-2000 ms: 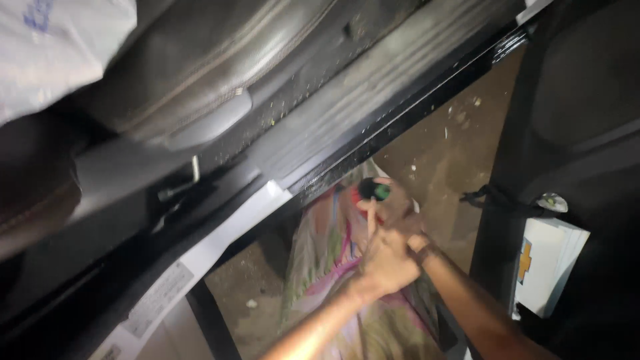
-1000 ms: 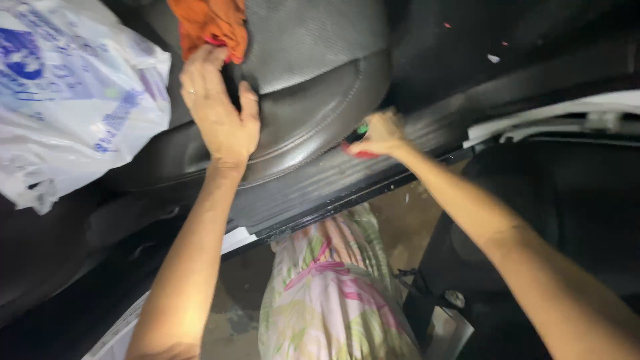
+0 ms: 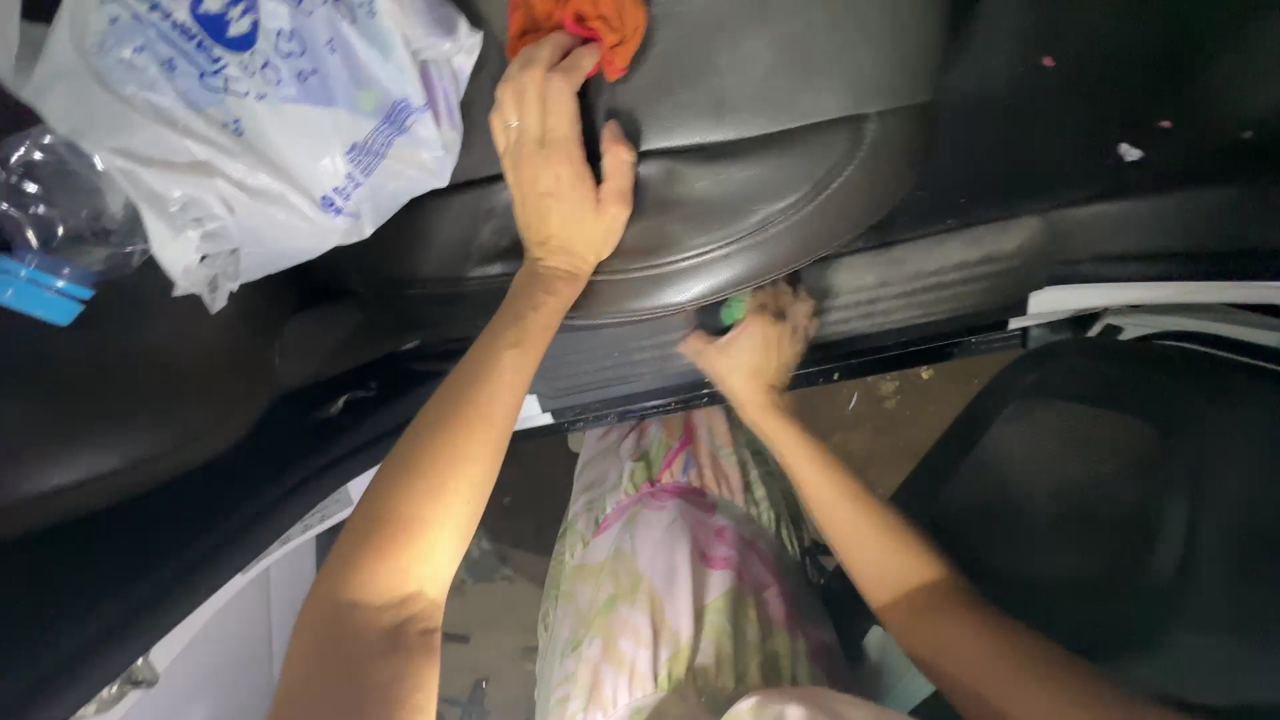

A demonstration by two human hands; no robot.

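Note:
My left hand (image 3: 560,150) lies on a dark leather car seat (image 3: 760,80), its fingertips on a bunched orange cloth (image 3: 625,30) at the top of the view. Beside the seat's lower edge, over the ribbed door sill (image 3: 920,280), my right hand (image 3: 755,340) is blurred, with a small green and dark object (image 3: 735,310) at its thumb side. What that object is, and how firmly the fingers hold it, I cannot tell.
A white plastic bag (image 3: 300,120) with blue print is at the upper left, beside a clear plastic container (image 3: 60,210) with a blue part. Small scraps (image 3: 1130,152) lie on the dark floor. An open car door (image 3: 1080,480) stands at the right; floral fabric (image 3: 680,580) hangs below the sill.
Two seconds ago both hands were together below the sill, around a small red, green and dark object. Now they are apart, the left on the orange cloth. The view has shifted a lot.

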